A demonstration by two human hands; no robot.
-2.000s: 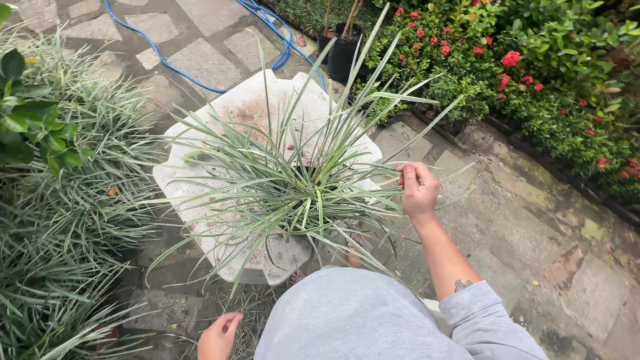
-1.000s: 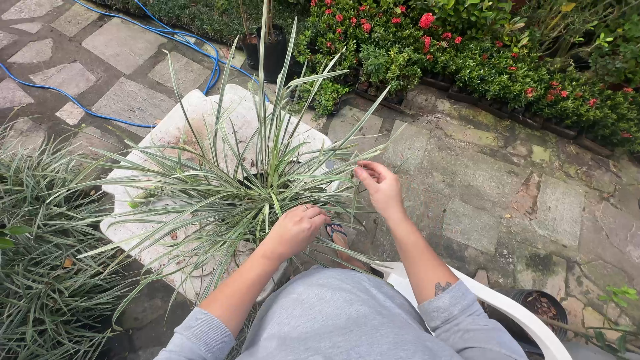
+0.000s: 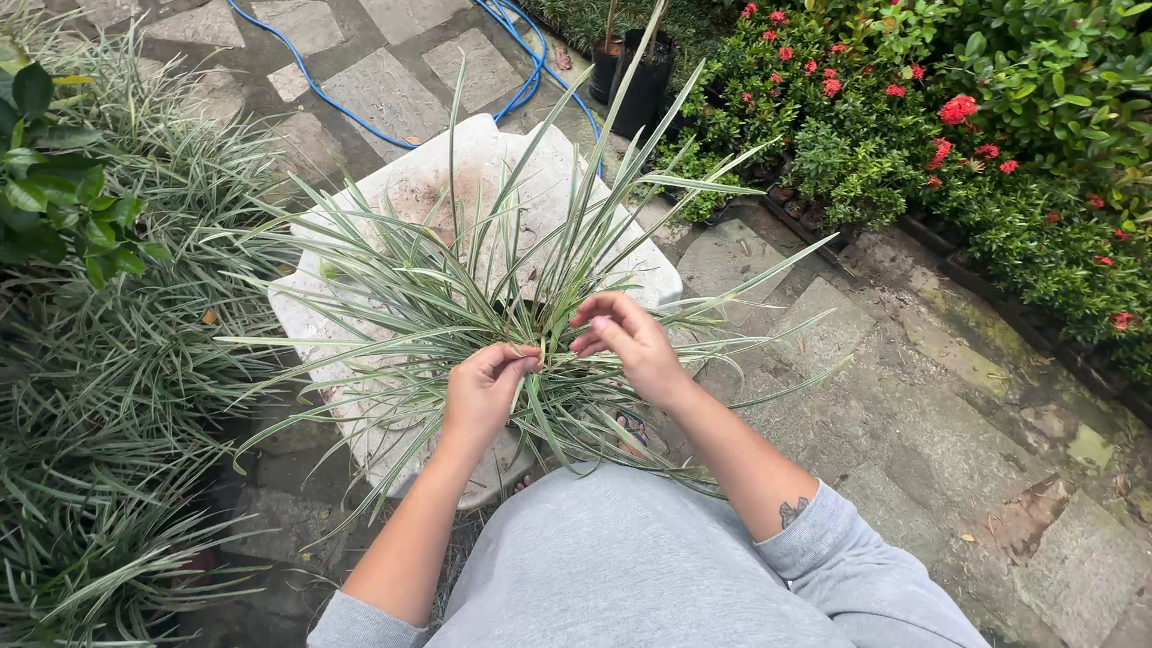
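A potted plant with long, narrow variegated leaves (image 3: 432, 297) spreads over a dirty white plastic table (image 3: 630, 256). At the near side of its centre, my left hand (image 3: 490, 382) pinches a thin leaf between thumb and fingertips. Just right of it, my right hand (image 3: 630, 342) hovers over the leaves with its fingers curled and a little apart; nothing shows in them. Leaves hide most of the pot, of which only a dark bit shows at the centre.
More variegated plants (image 3: 135, 360) crowd the left side. A blue hose (image 3: 310, 81) lies on the stone paving (image 3: 387, 94) beyond the table. Black plant bags (image 3: 643, 85) and red-flowered shrubs (image 3: 846, 135) line the upper right.
My left hand, low and away from the plant two seconds ago, is now at its centre. My right hand has moved inward from the plant's right side.
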